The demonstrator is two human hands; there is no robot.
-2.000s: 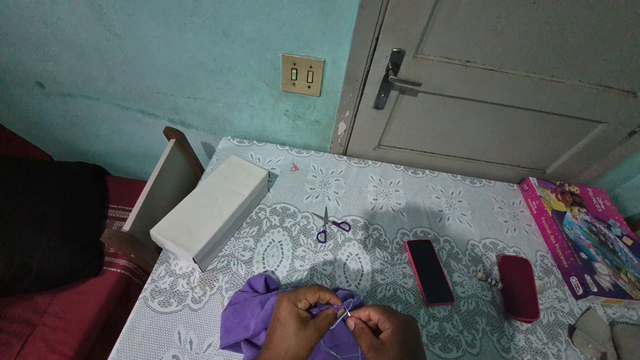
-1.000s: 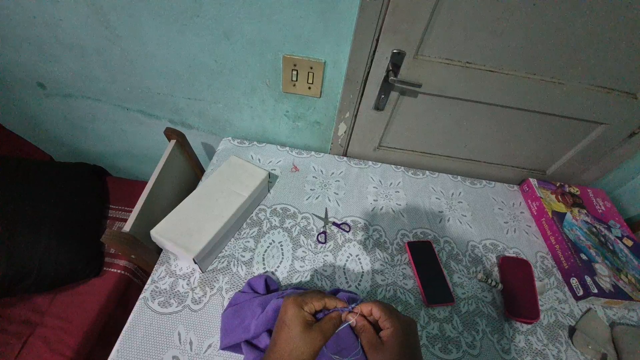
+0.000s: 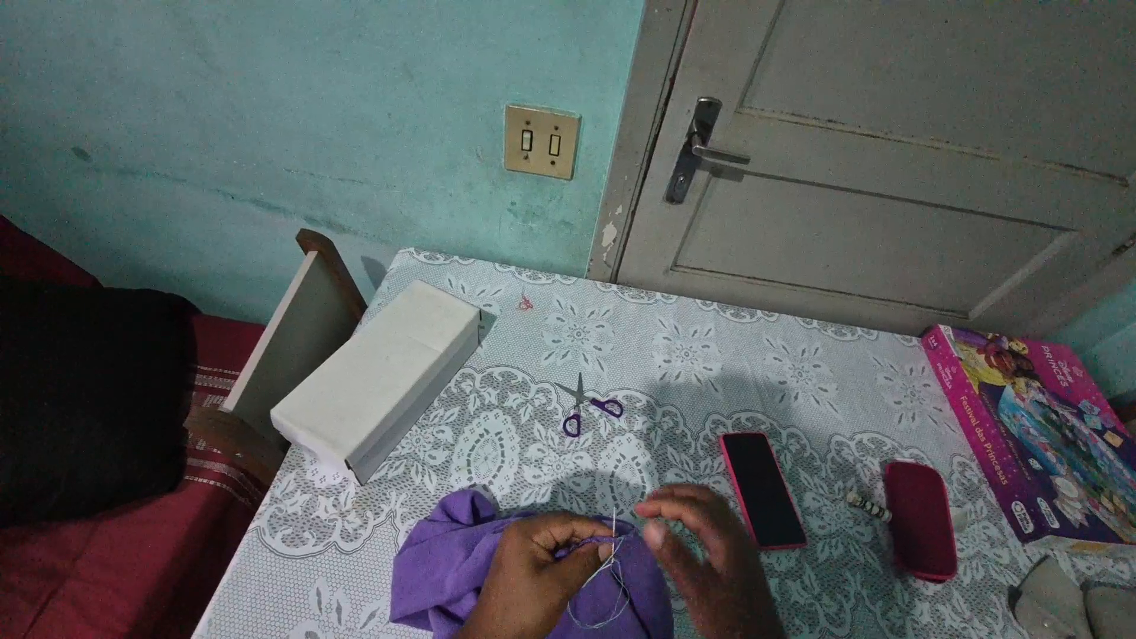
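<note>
Purple fabric [image 3: 448,564] lies bunched at the near edge of the table. My left hand [image 3: 546,568] pinches its edge between thumb and fingers. A thin needle [image 3: 613,525] stands upright at that pinch, and a light thread [image 3: 596,624] hangs in loops over the fabric. Just right of the needle, my right hand [image 3: 710,559] has thumb and fingers apart, holding nothing. Small scissors with purple handles [image 3: 580,408] lie spread on the cloth beyond my hands.
On the lace-patterned tablecloth [image 3: 683,355] lie a white box [image 3: 382,373], a phone [image 3: 763,488], a dark red case [image 3: 920,521], a small striped item [image 3: 868,506], a reddish thread scrap [image 3: 525,303] and a pink game box [image 3: 1038,435]. A grey item [image 3: 1052,596] sits at the lower right.
My right hand has come off the fabric and thread and moved slightly right, its fingers now apart. The left hand still pinches the fabric. The needle now shows upright.
</note>
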